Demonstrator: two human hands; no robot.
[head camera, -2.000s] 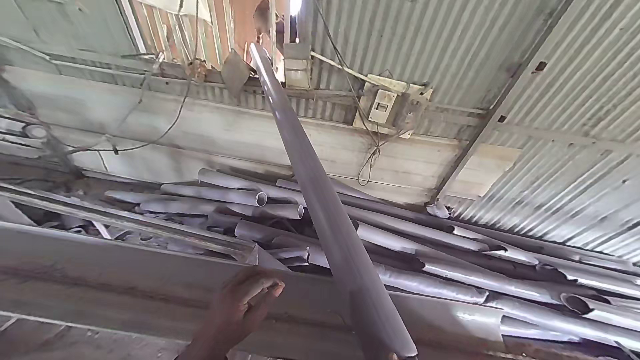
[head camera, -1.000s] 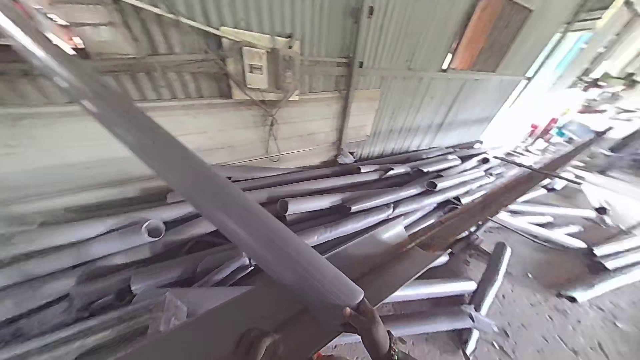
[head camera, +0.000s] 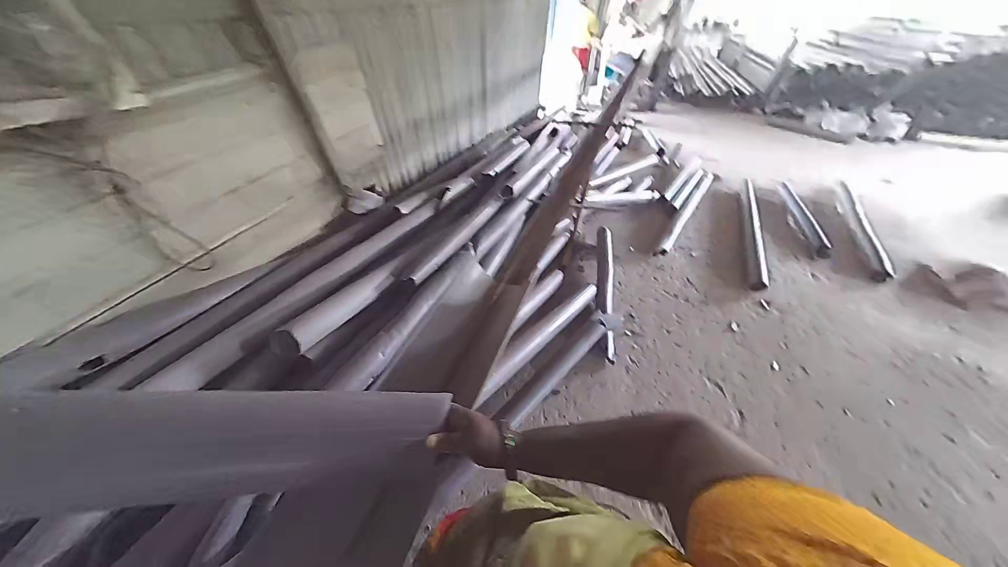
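Observation:
A wide grey metal pipe (head camera: 220, 441) crosses the lower left of the head view, its far part cut off by the left edge. My right hand (head camera: 471, 437), with a bracelet at the wrist, grips the pipe's near end, fingers around its rim. My left hand is out of the frame. Beneath and beyond the pipe, a long rusty metal beam (head camera: 543, 220) runs away toward the bright doorway. Many grey metal pipes (head camera: 339, 311) lie piled between this beam and the wall.
A corrugated metal wall (head camera: 465, 71) stands at the left. Shorter pipes (head camera: 754, 236) lie spread on the dirt floor (head camera: 787, 394) to the right. Stacked tubes (head camera: 705, 71) and dark heaped material stand at the far back right.
The view has swung strongly right and down. Two seconds ago the pipe slanted up toward the wall and a hand was beside it; now my right hand grips its end.

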